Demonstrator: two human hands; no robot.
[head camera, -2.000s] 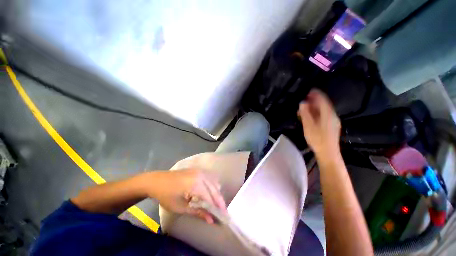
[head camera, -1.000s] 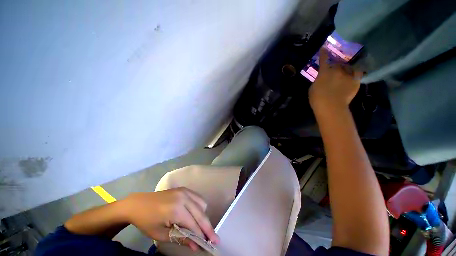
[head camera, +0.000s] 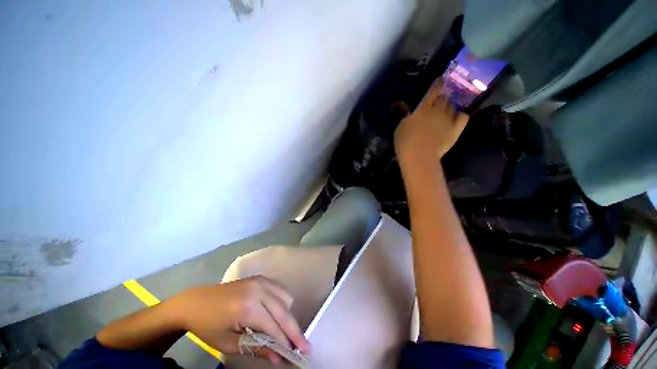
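Note:
My left hand (head camera: 248, 317) is at the lower left, its fingers pinching the edge of a beige sewn cover (head camera: 367, 295). Fine pale threads show at the pinched edge. The cover lies over my lap, opened like a pocket, with a thin white edge line across it. My right hand (head camera: 431, 130) is stretched forward over the cover, holding nothing, its fingers at the lower part of a lit mobile phone (head camera: 474, 78). The hand covers part of the phone's screen.
A white panel (head camera: 166, 130) fills the upper left. Black bags (head camera: 504, 155) lie behind the cover. A green-grey curtain (head camera: 612, 122) hangs at the right. A red trimmer head (head camera: 573, 279) with a blue neck (head camera: 604, 303) stands at the lower right. A yellow line (head camera: 142, 292) marks the floor.
My right hand has moved forward from beside the bags to the phone, then slightly left along its screen. My left hand still pinches the cover's edge. The view has shifted.

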